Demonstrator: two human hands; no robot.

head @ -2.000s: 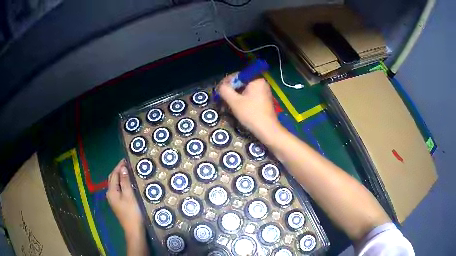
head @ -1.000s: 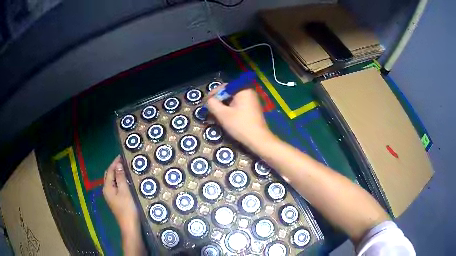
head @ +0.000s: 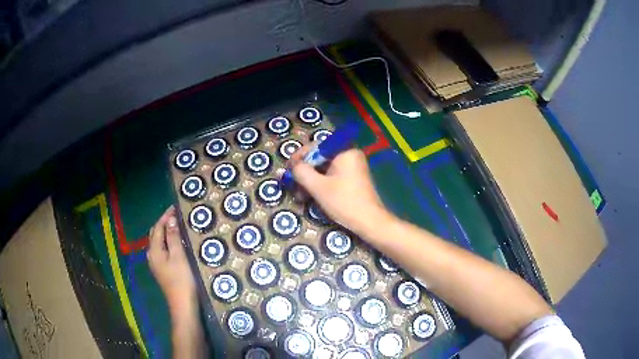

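A clear blister tray (head: 183, 245) lies tilted in front of me, holding rows of round parts (head: 286, 224) with black rims and white rings. The parts near the bottom are washed out by glare. My right hand (head: 338, 186) is closed around a blue marker pen (head: 335, 144) above the tray's upper right part. The pen's tip end points down-left, close to a round part in the third row; whether it touches is unclear. My hand and forearm hide some parts. My left hand (head: 169, 256) rests against the tray's left edge and holds no separate object.
A covered tray stack with a red mark (head: 536, 189) stands at right. Cardboard sheets (head: 434, 42) with a black flat object (head: 465, 57) lie behind. A white cable (head: 387, 77) lies behind the tray. Another cardboard-topped stack (head: 35, 280) is at left. Tape lines mark the green mat (head: 140, 168).
My right hand and the marker have moved down and left over the tray, from its top right corner towards the third row. The left hand stays at the tray's left edge.
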